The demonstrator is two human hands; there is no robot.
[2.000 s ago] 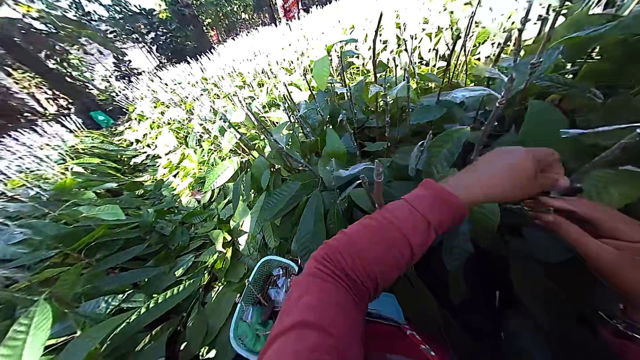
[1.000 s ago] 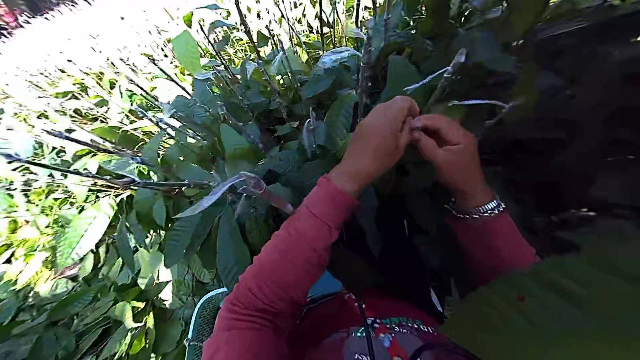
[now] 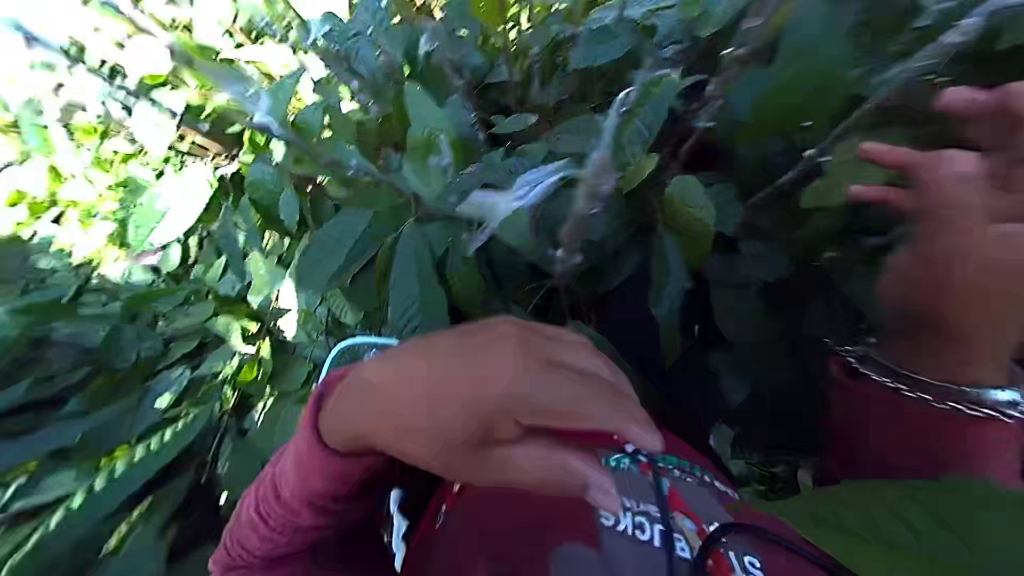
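My left hand [image 3: 496, 408], in a dark red sleeve, is in front of my printed shirt [image 3: 512, 528], its fingertips near a black cord [image 3: 662, 512]. Nothing shows in its fingers, and its palm side is hidden. On the right, my right hand [image 3: 952, 216], with a silvery chain bracelet [image 3: 936, 388] at the wrist, is raised with fingers apart beside a slanting stem [image 3: 832, 144]. It is blurred and seems to hold nothing. Between the hands stands a blurred upright stem [image 3: 592, 192] among leaves. A strip of clear plastic film [image 3: 520, 192] hangs to its left.
The light blue rim of a basket [image 3: 356, 342] shows behind my left forearm. Dense young leafy plants [image 3: 344, 248] stand in front and to the left. A large green leaf [image 3: 904, 520] reaches in at the lower right.
My hands were together at a plant a second ago. They have parted: the left has come back to my shirt, while the right stays among the plants with its fingers spread.
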